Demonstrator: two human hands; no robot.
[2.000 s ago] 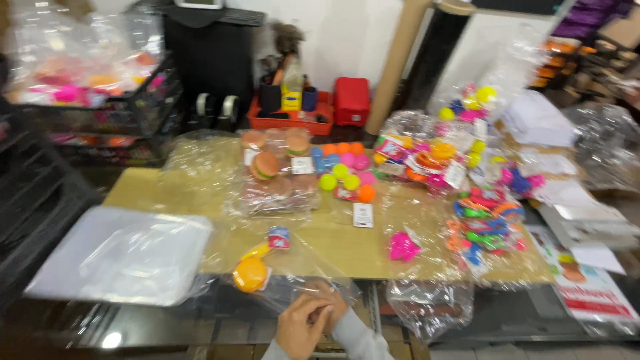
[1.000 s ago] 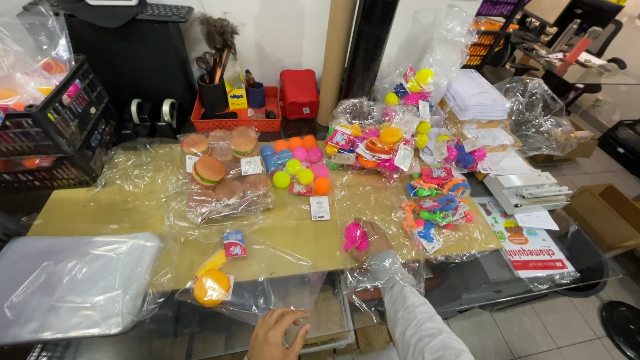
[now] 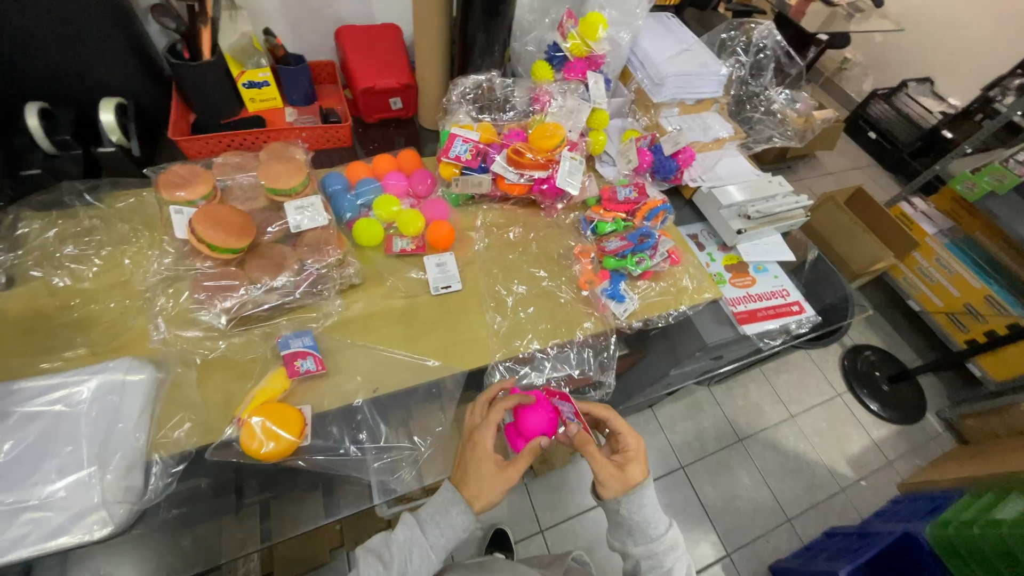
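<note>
A bright pink rubber toy [image 3: 534,419] is held between the fingers and thumb of my left hand [image 3: 486,456], in front of the table edge. My right hand [image 3: 610,450] pinches the red card tag [image 3: 569,410] beside the toy. To the left, an orange and yellow toy [image 3: 272,430] lies in a clear plastic bag [image 3: 368,436], with a red and blue card [image 3: 302,354] at its top. A clear plastic bag [image 3: 552,320] lies on the table just beyond my hands.
Bagged toy hamburgers [image 3: 222,230], colored balls [image 3: 388,210] and bagged rope-like toys [image 3: 628,248] lie on the table [image 3: 424,328]. A stack of clear bags [image 3: 72,448] is at left. Behind stand a red basket [image 3: 260,136] and red case [image 3: 376,72]. Crates [image 3: 872,528] are at lower right.
The pink toy, on the table under my right hand one second ago, is now off it in my left hand. Both hands have come together around the toy and its tag. The view has shifted right.
</note>
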